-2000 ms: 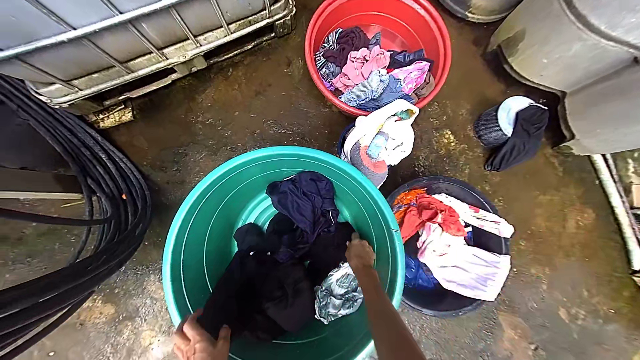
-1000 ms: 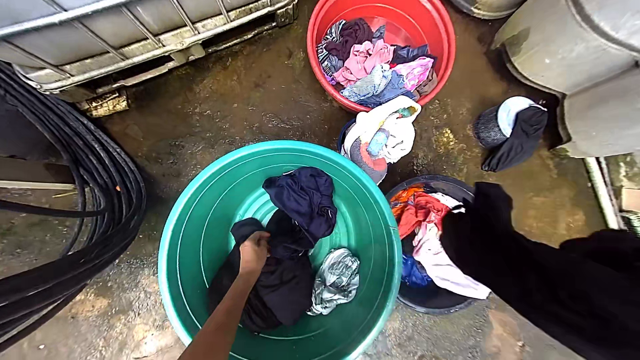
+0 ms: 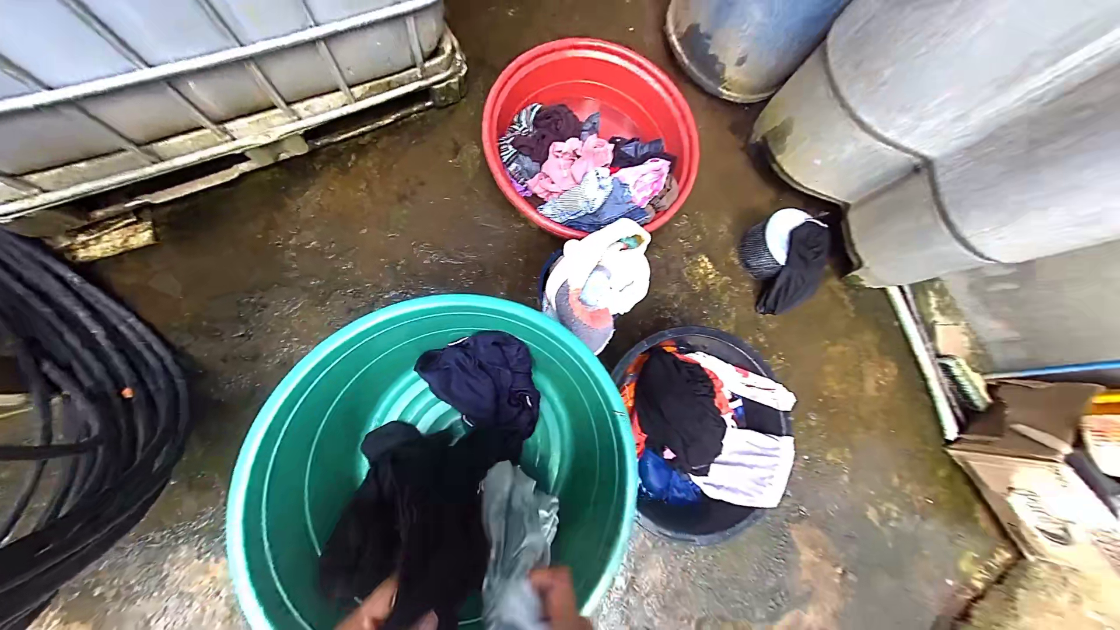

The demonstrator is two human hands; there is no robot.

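Observation:
A large green plastic tub [image 3: 262,420] holds dark clothes. At its bottom edge my left hand [image 3: 376,608] grips a black garment [image 3: 442,525]. My right hand [image 3: 556,599] is shut on a grey patterned garment [image 3: 516,516], blurred and partly stretched upward in the tub. A navy garment [image 3: 486,381] lies crumpled above the black cloth. Right of the green tub, a black basin [image 3: 700,525] holds a black garment [image 3: 678,411] on top of orange and blue cloth, with a white and pinkish garment [image 3: 748,468] beside it.
A red tub [image 3: 612,57] of mixed clothes stands farther off. Between the tubs is a container with a white plastic bag [image 3: 612,271]. Coiled black hose [image 3: 96,394] lies left, a caged tank [image 3: 219,79] behind it. Right are grey barrels [image 3: 971,114], a small basket [image 3: 761,249] and cardboard [image 3: 1006,464].
The black garment that hung at the right a second ago now lies in the black basin. The grey garment, earlier lying in the green tub, is now in my right hand.

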